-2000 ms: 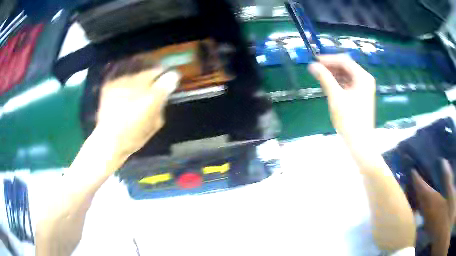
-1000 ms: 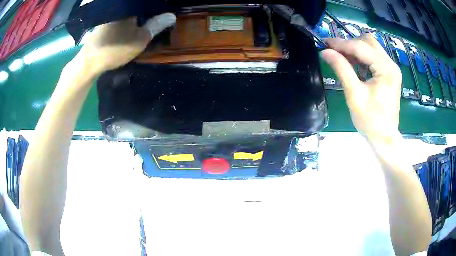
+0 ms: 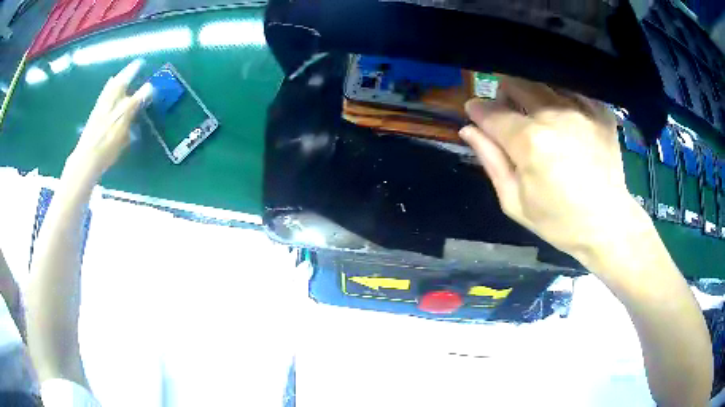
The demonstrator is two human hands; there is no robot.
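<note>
My left hand [image 3: 115,119] is over the green belt at the left, its fingertips at the blue-patched end of a phone frame [image 3: 208,119]. The frame lies on or just above the belt; I cannot tell which. A second frame with a blue patch [image 3: 413,73] sits on the orange-brown fixture [image 3: 397,121] inside the black-covered press machine [image 3: 350,187]. My right hand [image 3: 548,151] reaches into the press opening, with thumb and finger at the right end of that frame. The hand hides part of the frame and fixture.
The green conveyor belt [image 3: 230,167] runs behind the machine. A row of frames [image 3: 668,171] lies on it at the right. A red ribbed tray [image 3: 83,24] is at the upper left. The front panel has a red button [image 3: 440,301] between yellow arrows. A white surface [image 3: 191,310] is nearest me.
My left hand has moved from the fixture out to the belt, where a frame now shows at its fingers. My right hand has brought a frame from the right into the fixture. The view has shifted left.
</note>
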